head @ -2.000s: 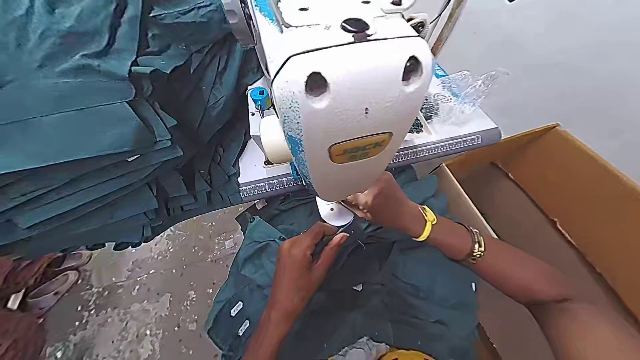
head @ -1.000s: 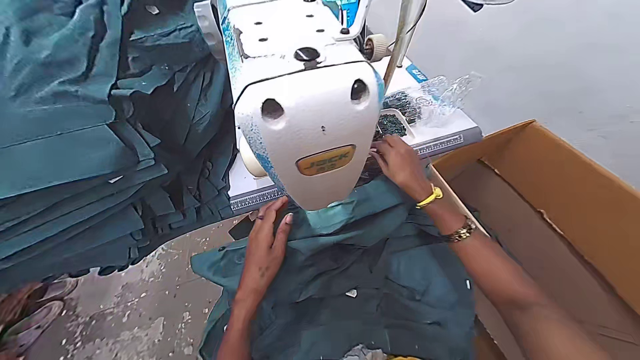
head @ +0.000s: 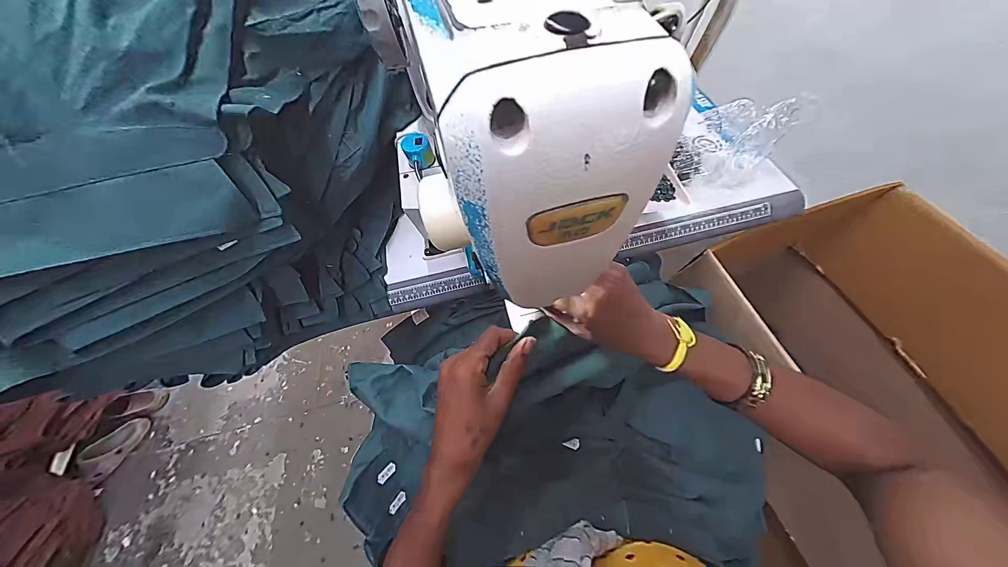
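The white head of an industrial sewing machine [head: 563, 157] stands over the front edge of its table. Beneath it a dark green garment [head: 630, 441] hangs down over the lap. My left hand [head: 476, 386] pinches the cloth between thumb and fingers, just left of the machine's lower end. Close to the machine's lower end on the right is my right hand [head: 610, 311], its fingers curled on the same cloth and partly hidden by the machine head. A yellow band [head: 678, 345] and a metal bracelet [head: 757, 378] circle the right wrist and forearm.
Stacked dark green cloth pieces [head: 118, 205] fill the left. At the right stands an open cardboard box [head: 890, 307]. Clear plastic wrap [head: 748, 138] and small dark items [head: 663, 189] lie on the machine table [head: 709, 228]. Shoes [head: 114, 449] are on the floor, lower left.
My right hand has left the table's edge by the small tray and is now at the machine's lower end. My left hand has moved to the cloth in front of the machine and pinches it.
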